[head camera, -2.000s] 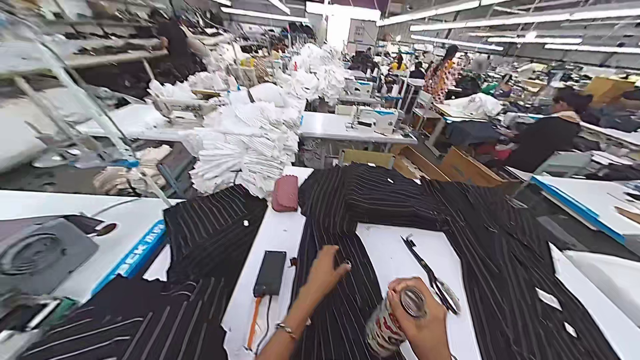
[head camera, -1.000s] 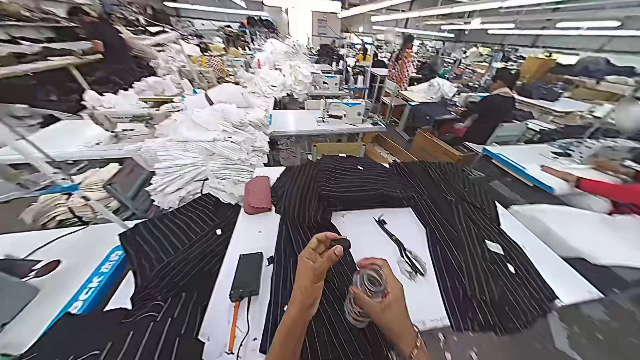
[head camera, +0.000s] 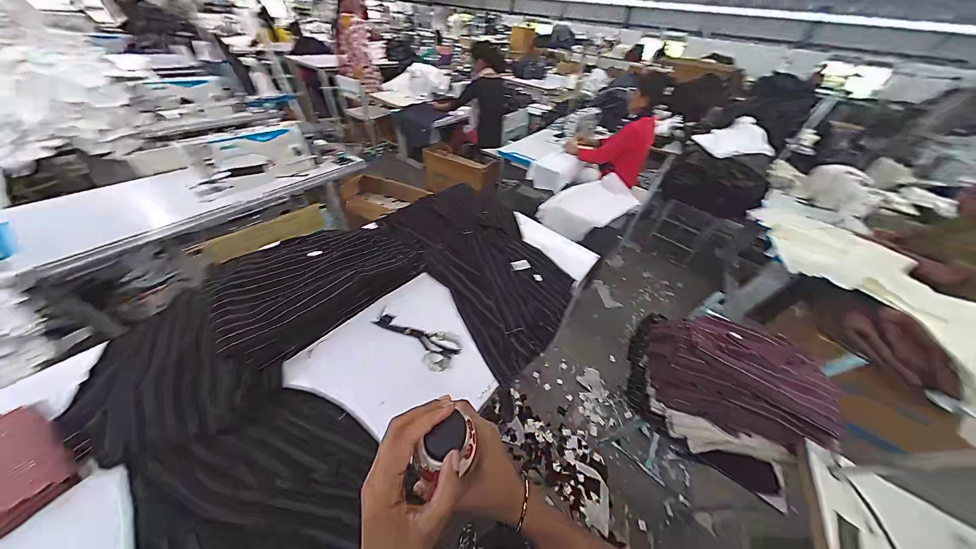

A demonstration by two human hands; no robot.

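Observation:
Low in the view, both hands meet around a small round container (head camera: 462, 450) with a dark top and a red and white side. My left hand (head camera: 400, 484) wraps its left side, with the thumb against it. On the other side my right hand (head camera: 496, 476), with a bracelet at the wrist, holds it too; its fingers are partly hidden. Beyond the hands, thread snips or small scissors (head camera: 423, 338) with a dark strap lie on the white tabletop (head camera: 381, 385). Black pinstriped garment pieces (head camera: 320, 282) lie around that white area.
A folded reddish cloth (head camera: 30, 465) lies at the left edge. Cloth scraps litter the floor (head camera: 587, 335) to the right, beside a stack of maroon striped cloth (head camera: 740, 381). Cardboard boxes (head camera: 381, 200) stand behind the table. A person in red (head camera: 625, 149) sits farther back.
The view has swung to the right. The dark round piece, earlier in my left hand apart from the container, now shows at the container's top. My hands have come together around it.

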